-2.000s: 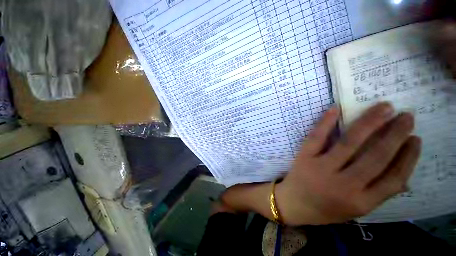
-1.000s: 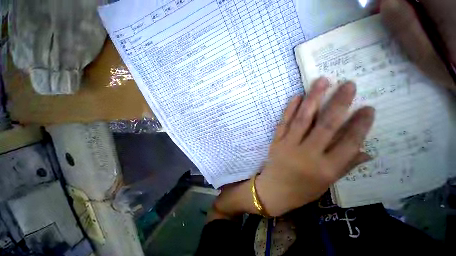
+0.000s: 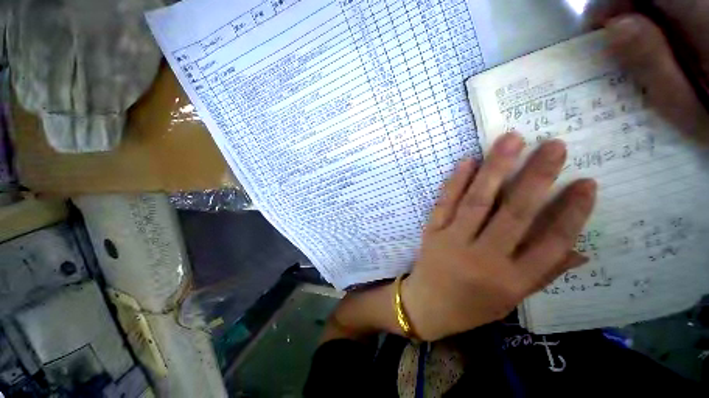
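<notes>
An open notebook [image 3: 668, 194] with handwritten figures on lined pages lies at the right, overlapping a printed table sheet [image 3: 311, 116]. My left hand [image 3: 497, 233], with a gold bracelet, lies palm down across the sheet's lower right edge and the notebook's left page edge. Its fingers are spread and hold nothing. My right hand [image 3: 649, 70] is blurred and cut off at the upper right, over the notebook's top part. Whether it holds a pen cannot be told.
A pale crumpled garment piece [image 3: 78, 78] lies on brown material [image 3: 148, 159] at the upper left. A cream machine body [image 3: 140, 249] stands at the lower left. Clear plastic [image 3: 210, 200] shows beside the sheet. A dark sleeve [image 3: 342, 369] is at the bottom.
Compared with two seconds ago, the sheet, notebook and my left hand appear further left in view. My right hand shows more over the notebook's top. My left hand stays spread on the papers.
</notes>
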